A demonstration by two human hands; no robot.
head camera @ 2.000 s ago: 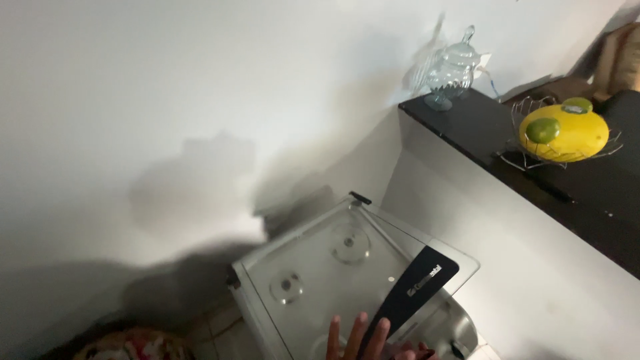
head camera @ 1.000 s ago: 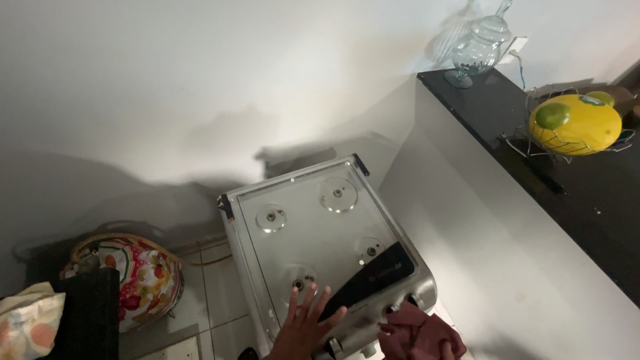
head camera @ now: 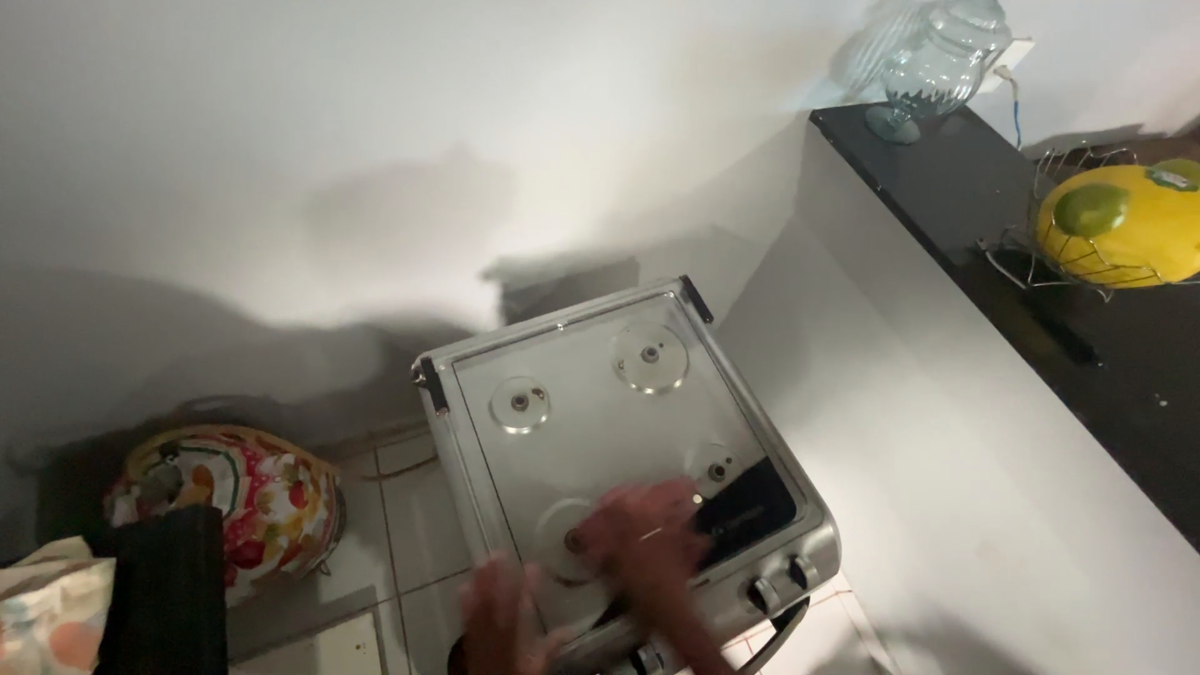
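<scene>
A gas stove [head camera: 600,441] with its glass lid lowered stands against the wall; its burner bases show through the glass. My right hand [head camera: 656,562], blurred, is over the front middle of the lid. It presses on a reddish cloth [head camera: 656,502] whose outline merges with the fingers. Nearer to me, at the stove's front left, my left hand [head camera: 502,609] is also blurred, fingers spread and nothing seen in it. Control knobs [head camera: 778,581] line the front edge, partly hidden by my right arm.
A black counter [head camera: 947,206] on the right bears a glass jar [head camera: 937,66] and a wire basket [head camera: 1022,272] with a yellow fruit [head camera: 1125,234] and green ones. Left of the stove are a floral-patterned bag [head camera: 272,506] and a black object [head camera: 173,581].
My right hand has moved from the front right of the stove onto the lid with the cloth. My left hand has drawn back toward me. The lid, tilted up at first, now lies flat.
</scene>
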